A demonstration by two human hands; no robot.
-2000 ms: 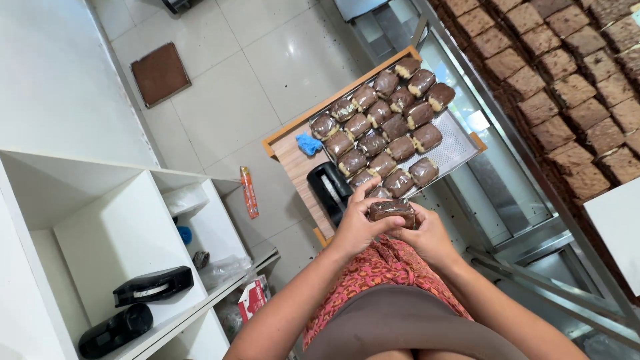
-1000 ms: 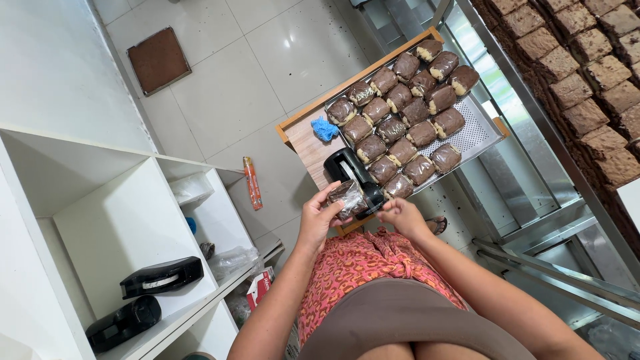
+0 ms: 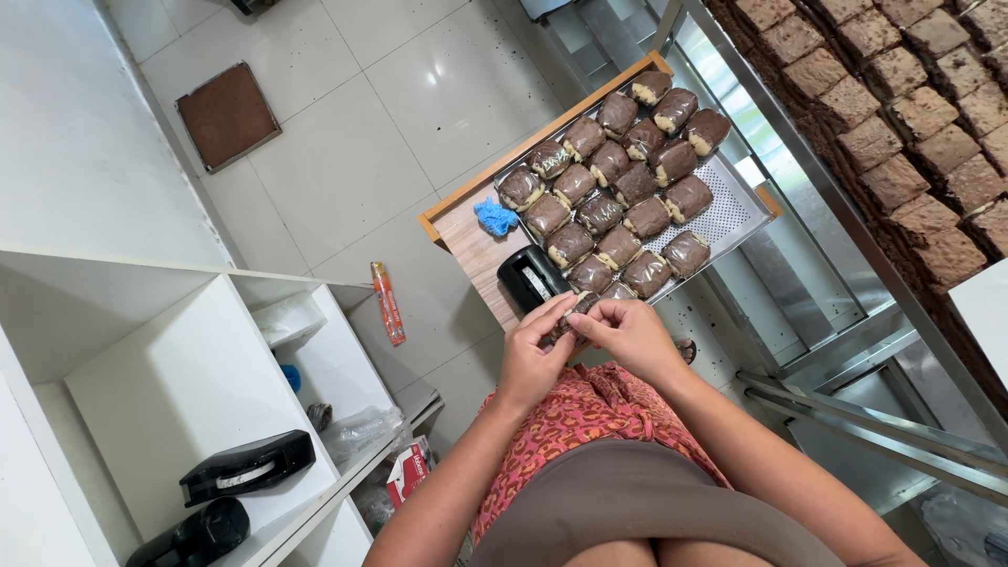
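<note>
My left hand [image 3: 535, 346] holds a chocolate cake piece in clear film [image 3: 581, 309] at the near edge of a wooden tray [image 3: 472, 185]. The fingertips of my right hand [image 3: 630, 335] meet at the film on the piece's right side; whether they pinch anything is hidden. A black tape dispenser [image 3: 531, 277] stands just beyond my left fingers. Rows of wrapped chocolate cakes with pale filling [image 3: 618, 248] lie on a perforated metal tray [image 3: 728, 201] set in the wooden one. A crumpled blue cloth or glove [image 3: 496, 216] lies left of them.
White shelves [image 3: 197, 370] at the left hold another black tape dispenser [image 3: 248, 468], a dark cylindrical object [image 3: 193, 535] and plastic bags [image 3: 358, 433]. At the right, a metal frame [image 3: 850, 228] borders many cut brown cake squares [image 3: 898, 169]. An orange packet [image 3: 387, 303] lies on the tiled floor.
The wrapped cake has moved from over the tape dispenser to the tray's near edge. My right hand has come in from the dispenser's side to meet my left hand at the cake.
</note>
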